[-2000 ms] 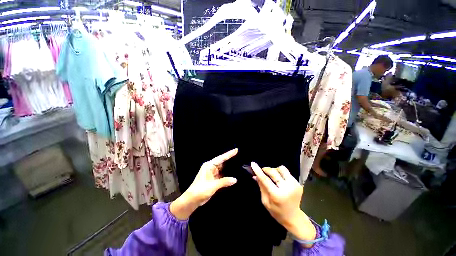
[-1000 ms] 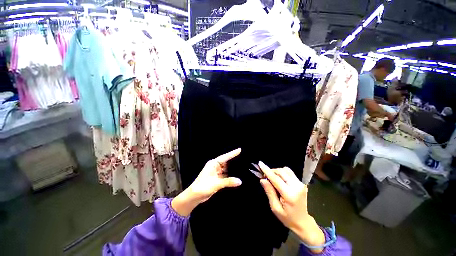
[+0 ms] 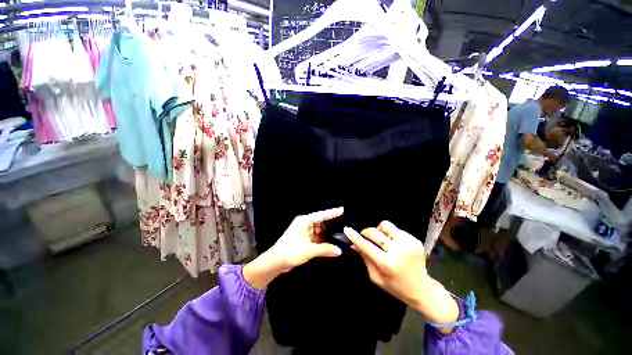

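Note:
A black garment [image 3: 388,166] hangs in front of me, its waistband at the top below white hangers [image 3: 346,35]. My left hand [image 3: 298,243] is in front of the cloth with thumb and fingers apart; whether it pinches a little cloth cannot be told. My right hand [image 3: 395,260] is shut on small dark thread snips [image 3: 339,237], which point left toward the gap of my left hand. The snips are hard to see against the black cloth.
Floral dresses [image 3: 218,152] and a teal top [image 3: 142,104] hang left; another floral dress [image 3: 481,149] hangs right. A person [image 3: 530,132] works at a white table [image 3: 547,211] at right. A metal bar [image 3: 128,315] lies low at left.
The snips and my right hand have moved closer to my left hand. The snips showed open blades one second ago. The whole view has shifted slightly, with the garments appearing further right.

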